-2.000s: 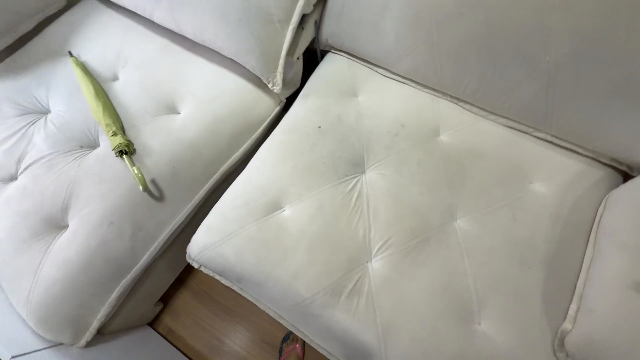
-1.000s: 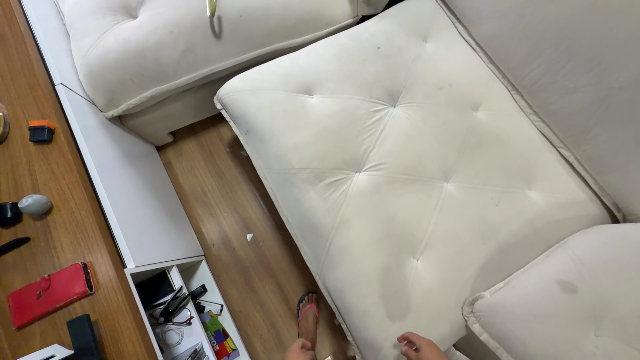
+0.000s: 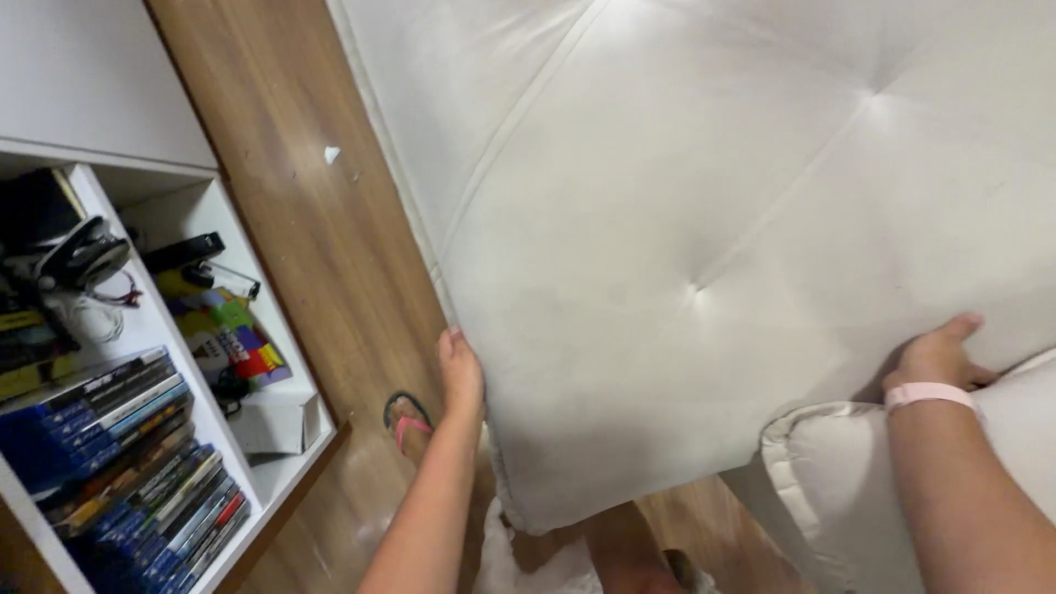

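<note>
A large tufted off-white sofa cushion (image 3: 627, 330) fills the middle and right of the head view. At its left edge is my left hand (image 3: 460, 371), fingers on the piped side, the fingertips partly hidden. My right hand (image 3: 936, 359), with a pink band at the wrist, lies against the cushion's lower right side, beside the corner of a second off-white cushion (image 3: 850, 470); part of its fingers is out of sight between the two. Whether this hand grips the fabric cannot be told.
On the left, a white open shelf unit (image 3: 247, 487) holds disc cases (image 3: 140, 462), cables and boxes. Wooden floor (image 3: 330, 247) runs between unit and cushion, with a small white scrap (image 3: 332, 155) on it. A foot in a flip-flop (image 3: 408, 425) and white fabric (image 3: 536, 561) are low in view.
The view has moved closer to the cushion's near end and the shelf unit. My hands, at the bottom edge one second ago, are now at the cushion's two sides. The umbrella has left the view.
</note>
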